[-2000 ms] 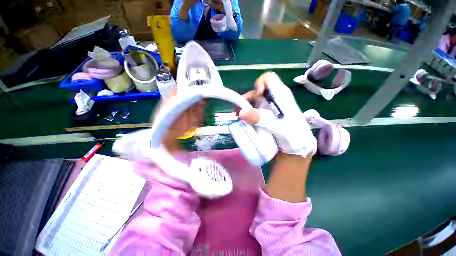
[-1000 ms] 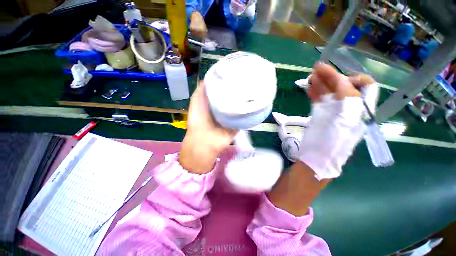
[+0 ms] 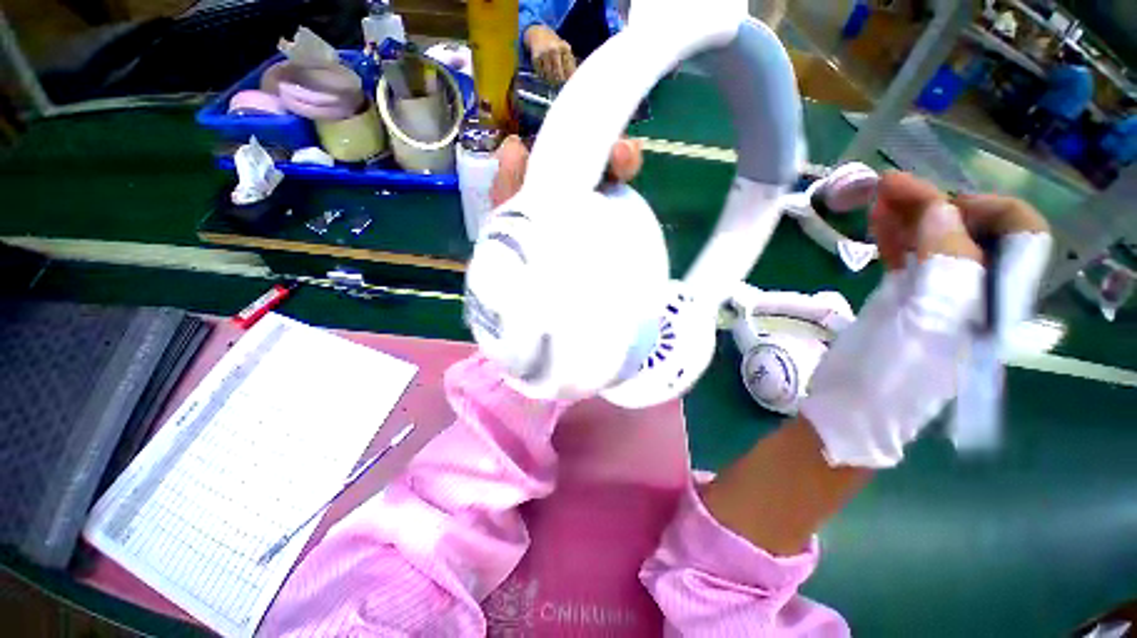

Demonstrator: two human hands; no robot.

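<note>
A white over-ear headset (image 3: 571, 280) is held up in front of me above the pink mat (image 3: 605, 499), its headband arching up and right, with a pale blue-grey underside. The nearer ear cup faces me; behind it a slotted speaker baffle (image 3: 671, 349) shows. My left hand (image 3: 509, 172) is mostly hidden behind the headset; some fingertips show around it. My right hand (image 3: 916, 299), in a white cut-off glove with bare fingertips, is raised to the right and holds a black-and-clear marker or pen (image 3: 985, 361), away from the headset.
A printed form (image 3: 249, 461) with a slim stick (image 3: 337, 492) lies left, near a red-capped marker (image 3: 261, 307). A blue parts tray (image 3: 424, 182) and white bottle (image 3: 478, 187) stand behind. Another headset (image 3: 771, 371) lies beyond my right wrist. A person's hand (image 3: 549, 54) shows across the bench.
The headset has turned from ear cup end-on to upright, with its headband now showing above. My right hand has moved right with the marker, which hangs more steeply.
</note>
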